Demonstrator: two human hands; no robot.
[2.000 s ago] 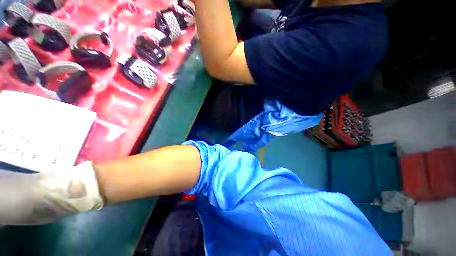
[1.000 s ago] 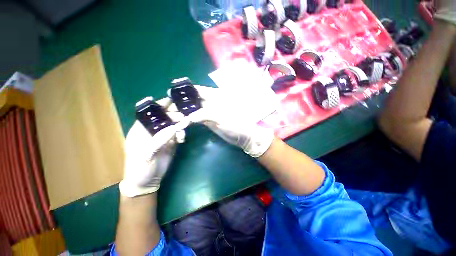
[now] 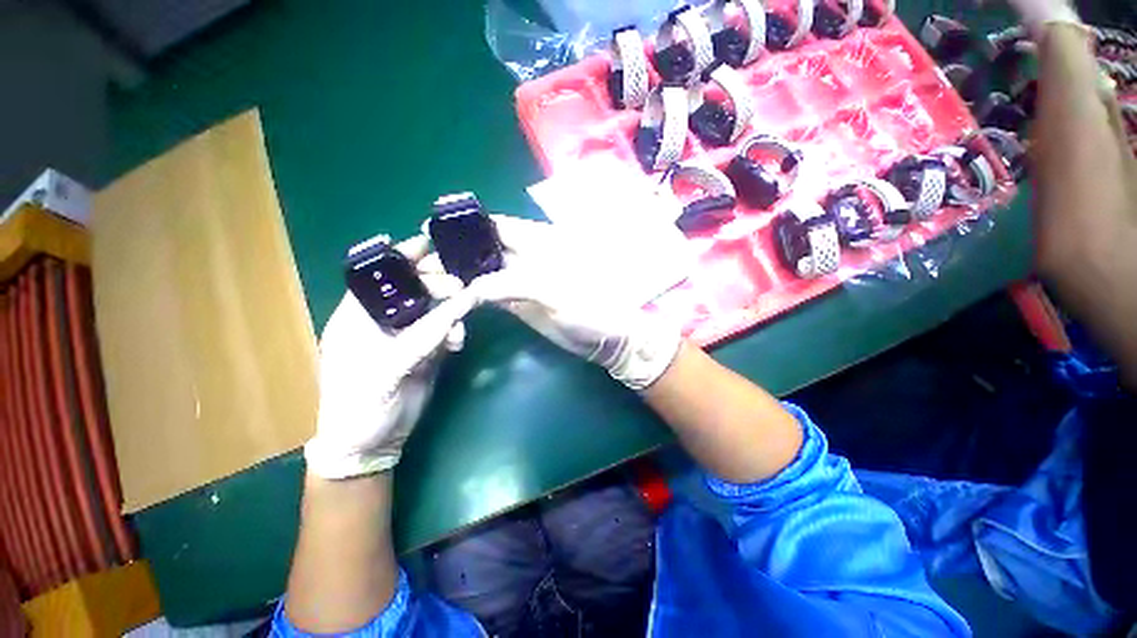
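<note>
My left hand (image 3: 374, 386), in a white glove, holds a smartwatch (image 3: 388, 289) with its face up; small white icons show on its screen. My right hand (image 3: 567, 293), also white-gloved, holds a second smartwatch (image 3: 465, 239) just beside the first; its screen looks dark. The two hands are close together over the green bench top, with fingers meeting below the watches. Most of each strap is hidden by the hands. A white paper sheet (image 3: 617, 218) lies on the pink-red tray (image 3: 567, 110) behind my right hand; its print is washed out by glare.
Looped watches (image 3: 630, 69) sit in the tray, with clear film (image 3: 530, 40) behind it. A tan board (image 3: 206, 312) lies to the left, beside a red-slatted stack (image 3: 56, 411). A neighbour's arm (image 3: 1082, 187) reaches in at the right, near more watches.
Both hands hold nearly the same place. The right-hand watch's screen icons have gone dark. The neighbour's arm has moved further over the bench. Two seconds ago the view was turned right, showing one glove.
</note>
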